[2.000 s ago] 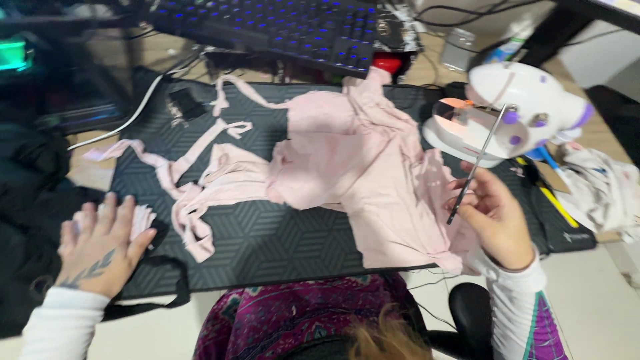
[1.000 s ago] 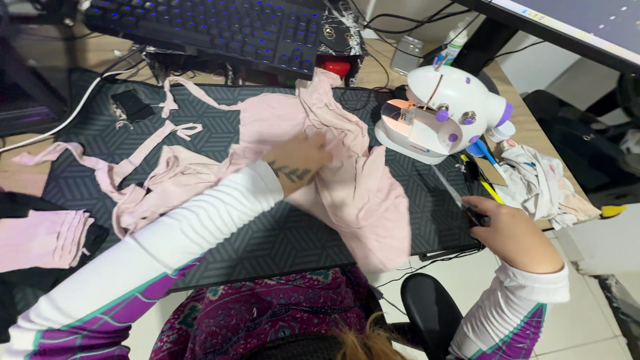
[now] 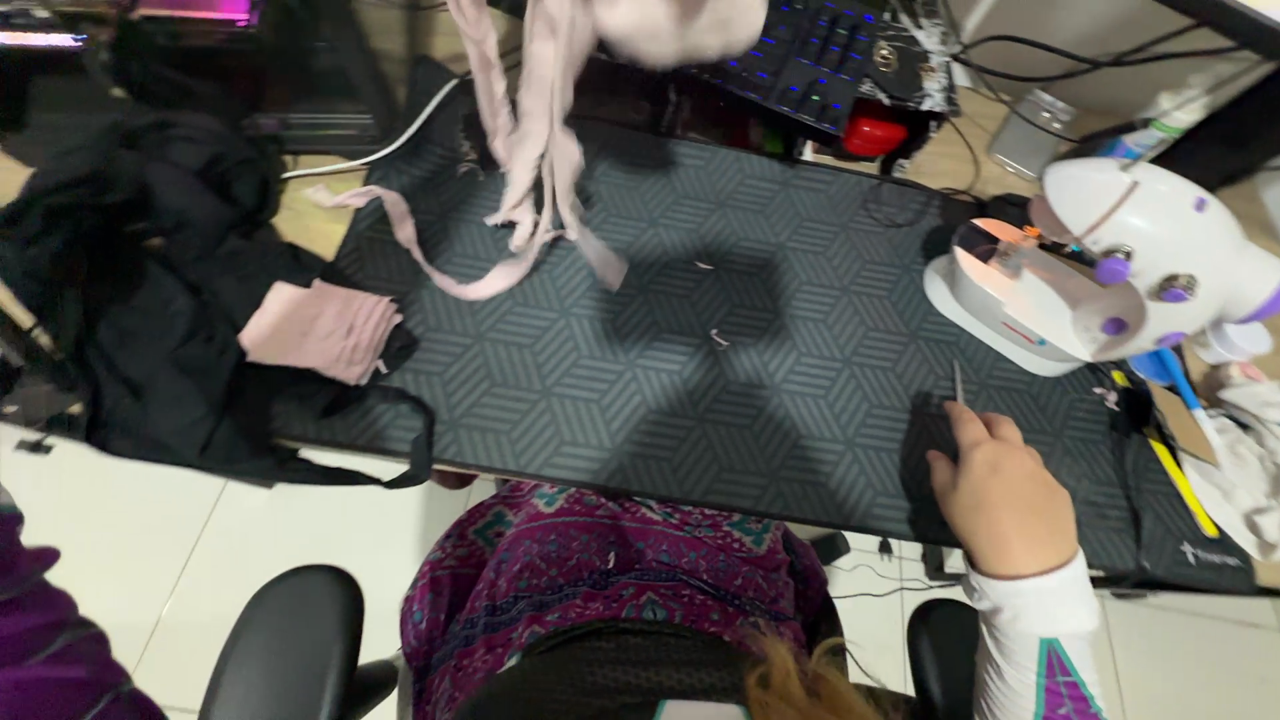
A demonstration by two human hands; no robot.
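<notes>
My right hand point(image 3: 1008, 490) rests on the right part of the dark patterned desk mat point(image 3: 740, 400), its fingers over a thin metal tool point(image 3: 958, 382); only the tip shows, so its kind is unclear. Pale pink cloth point(image 3: 545, 110) hangs blurred at the top, its narrow strips trailing onto the mat. My left hand is out of view; only a purple sleeve point(image 3: 60, 640) shows at the lower left. A folded stack of pink cloth point(image 3: 322, 330) lies at the mat's left edge. Small pink scraps point(image 3: 719, 339) lie on the mat.
A white and purple mini sewing machine point(image 3: 1130, 265) stands at the right, with white cloth point(image 3: 1245, 430) and a yellow tool point(image 3: 1180, 485) beside it. Behind the mat are a keyboard point(image 3: 800, 60) and cables. Black fabric point(image 3: 170, 290) covers the left side; chair armrests flank the lap.
The large pink cloth, lying across the mat before, is now lifted toward the back left. My left hand, on the cloth one second ago, has left the view. My right hand is lowered onto the mat.
</notes>
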